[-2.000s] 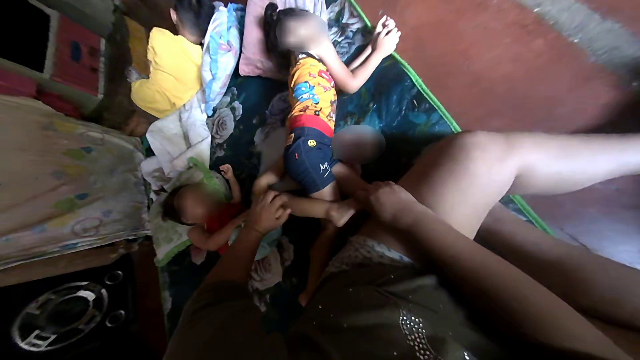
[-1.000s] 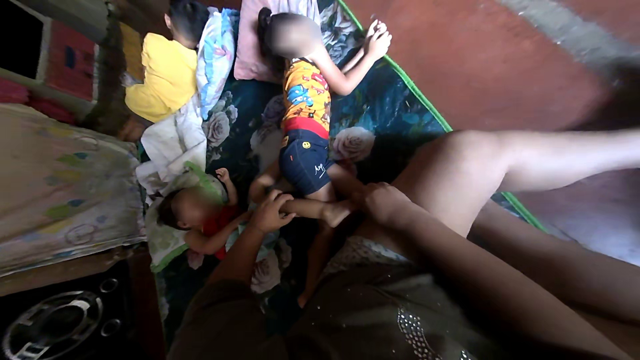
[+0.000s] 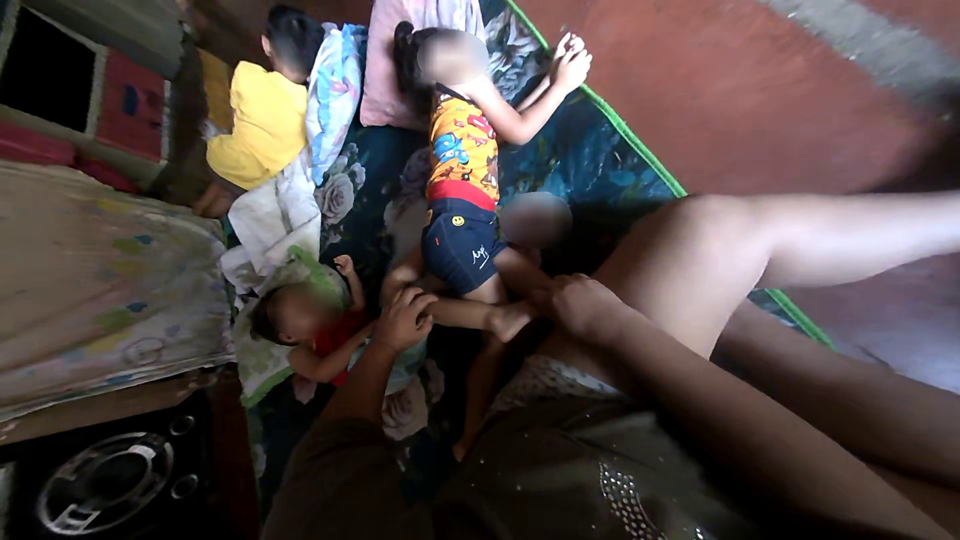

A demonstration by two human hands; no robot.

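Observation:
My left hand (image 3: pixel 405 319) lies with curled fingers on the bent lower leg (image 3: pixel 461 313) of a person in a patterned yellow-orange top (image 3: pixel 459 142) and dark shorts (image 3: pixel 463 251). Close to that person's foot (image 3: pixel 510 321) is my right hand (image 3: pixel 585 306), its fingers bent down against a leg; what they grip is hidden in shadow. Left of my left hand, a person in a red top (image 3: pixel 339 339) lies on a green-edged cloth (image 3: pixel 262 367). All of this rests on a dark floral mat (image 3: pixel 592 161) with green edging.
A person in a yellow shirt (image 3: pixel 266 124) lies at the upper left beside a blue-and-white pillow (image 3: pixel 335 97). A pink pillow (image 3: pixel 386 75) is at the top. A speaker (image 3: pixel 109 480) and a patterned cloth (image 3: pixel 112 277) border the left side. Reddish floor (image 3: pixel 720 97) extends beyond the mat.

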